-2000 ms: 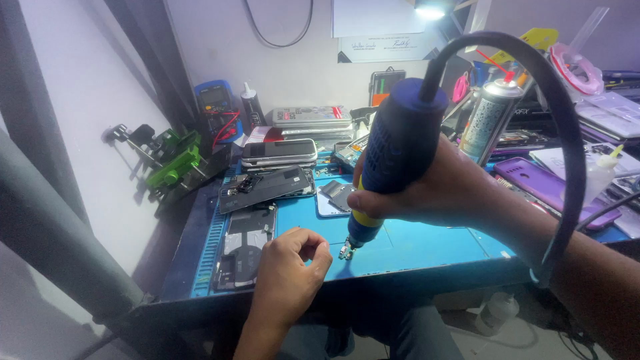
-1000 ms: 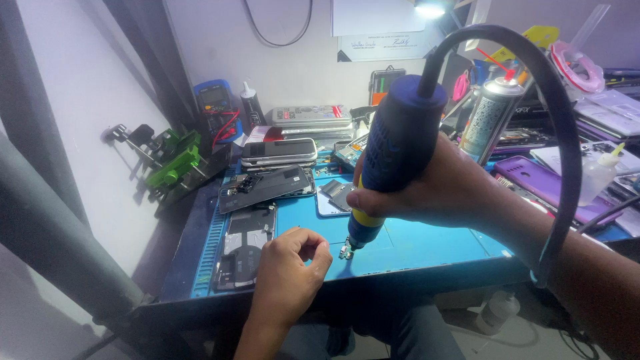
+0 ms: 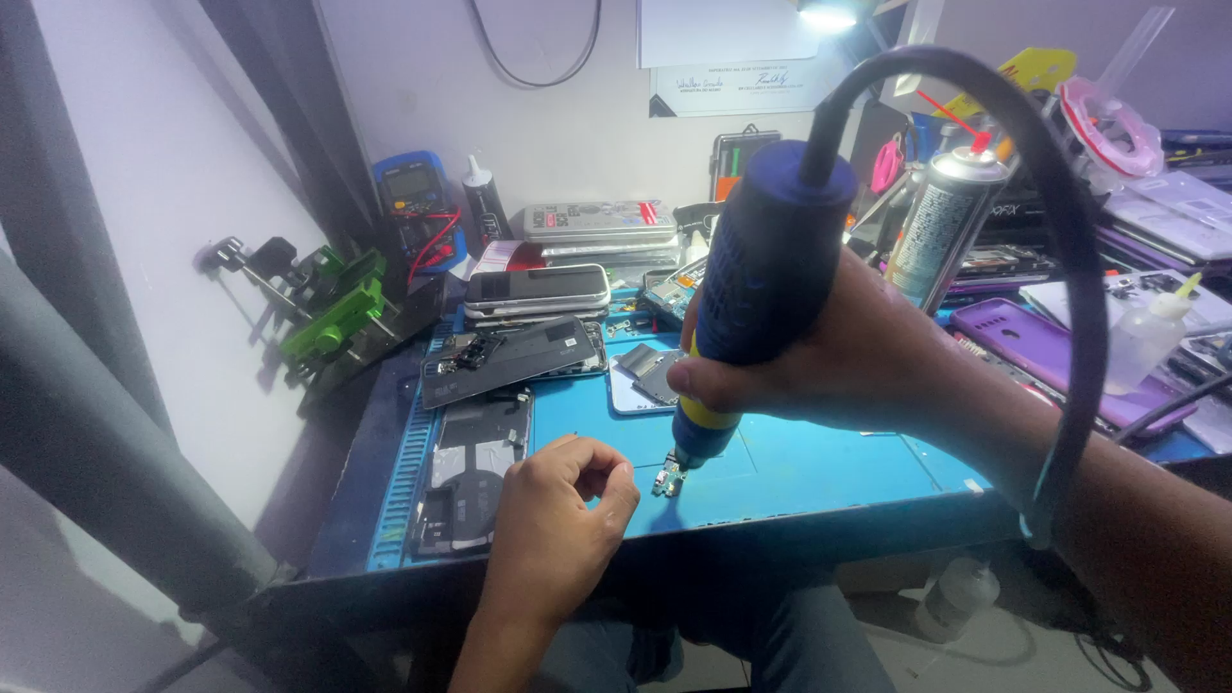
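My right hand [image 3: 799, 356] grips a blue and yellow corded hot air gun handle [image 3: 770, 260], its nozzle pointing down. Right under the nozzle, a small green circuit board [image 3: 668, 476] lies on the blue silicone work mat [image 3: 808, 481]. Left of that board is my left hand [image 3: 568, 510], thumb and index fingertips brought together; whether they pinch something small cannot be told. Beside the left hand, an opened phone housing [image 3: 472, 472] lies on the mat, with a dark phone back panel [image 3: 520, 361] resting above it.
A green clamp holder [image 3: 337, 318] and a blue multimeter [image 3: 414, 202] stand at the left. Stacked phones [image 3: 537, 291] lie at the back. On the right are a spray can [image 3: 948, 221], a purple phone case [image 3: 1020, 337] and a clear dropper bottle [image 3: 1145, 337]. The tool's black cable arches over my right forearm.
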